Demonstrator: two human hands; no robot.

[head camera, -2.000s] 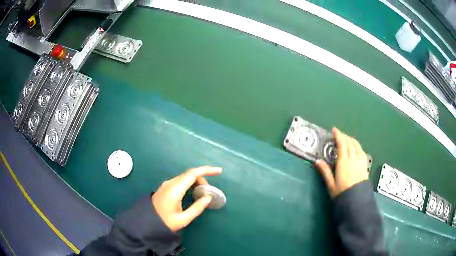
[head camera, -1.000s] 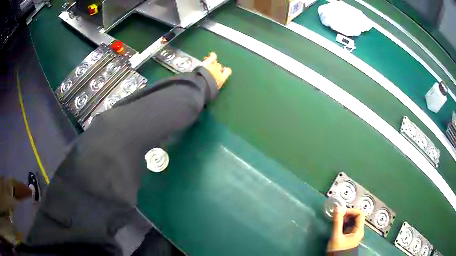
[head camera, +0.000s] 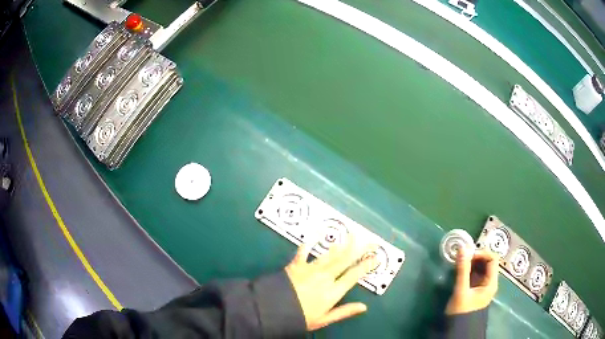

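A silver three-ring plate (head camera: 290, 210) lies on the green mat in front of me, tilted down to the right. My left hand (head camera: 332, 275) rests over its lower edge with fingers spread, covering part of the middle and right rings. My right hand (head camera: 474, 281) holds a pale round disc (head camera: 456, 245) between the fingers, beside the left end of another three-ring plate (head camera: 521, 259). A loose white disc (head camera: 193, 181) lies on the mat to the left.
A stack of three-ring plates (head camera: 126, 102) lies at the upper left, beside a red button (head camera: 134, 22) on a metal frame. More plates lie at the lower right (head camera: 569, 308) and beyond the white stripe (head camera: 542, 124). A white bottle (head camera: 588, 94) stands far right.
My left hand has come back from the plate near the metal frame, and a plate now lies under it on the mat. My right hand still holds the disc. The camera view has shifted.
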